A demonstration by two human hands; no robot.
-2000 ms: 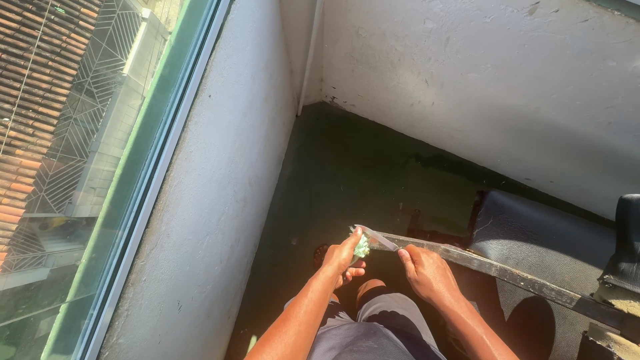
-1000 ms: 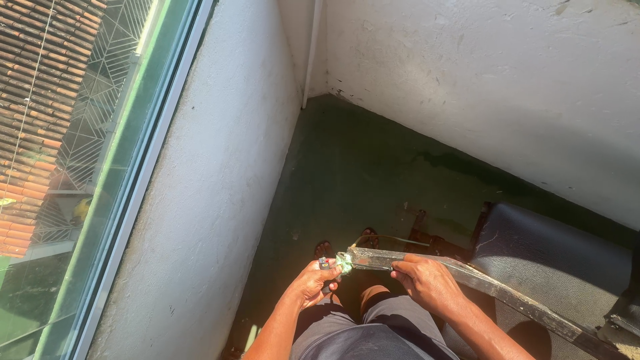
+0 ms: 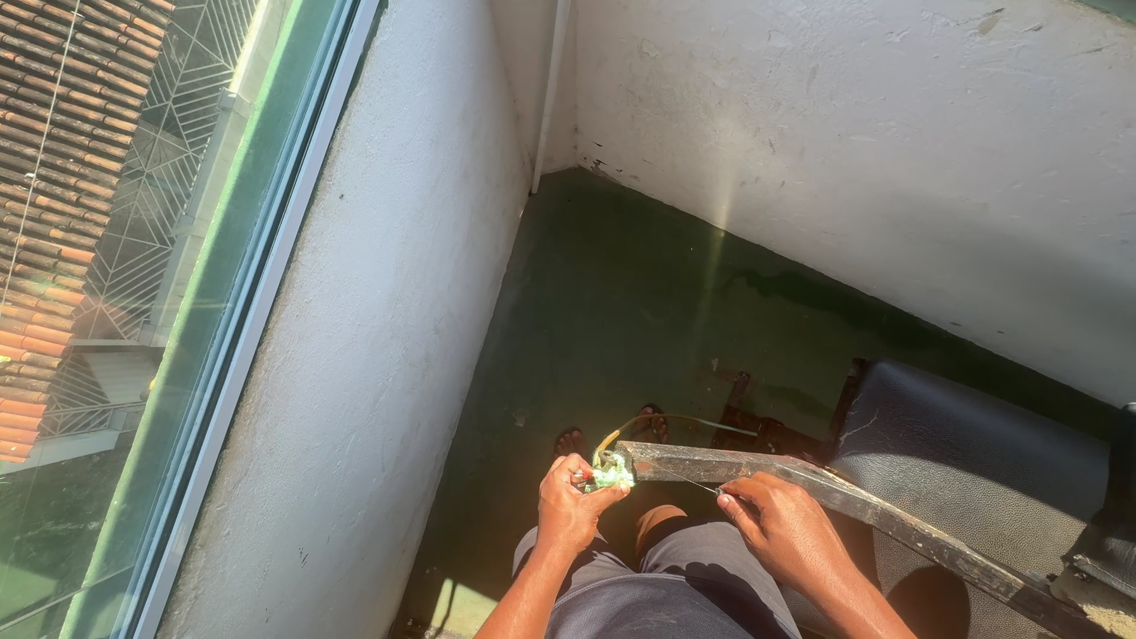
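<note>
My left hand (image 3: 572,506) is closed on a small pale-green bundle (image 3: 611,472), bright in the sun, at the near end of a long worn bar (image 3: 710,463). From the bundle a thin yellow-green tube or cord (image 3: 661,417) arcs away to the right. Below the bar, my right hand (image 3: 777,524) pinches a small dark thing (image 3: 717,491) at its fingertips, and a thin straight line runs from there toward the bundle. Whether that line is a wire or a thin tool, I cannot tell.
The bar slants down to the right across a black padded seat (image 3: 958,444). Dark reddish metal parts (image 3: 754,426) lie on the green floor (image 3: 621,284) beyond my sandaled feet. A white wall (image 3: 382,266) and a glass window (image 3: 213,293) stand on the left, another wall (image 3: 843,133) ahead.
My right hand has moved off the bar's upper side to below it. My left hand keeps hold of the green bundle at the bar's end.
</note>
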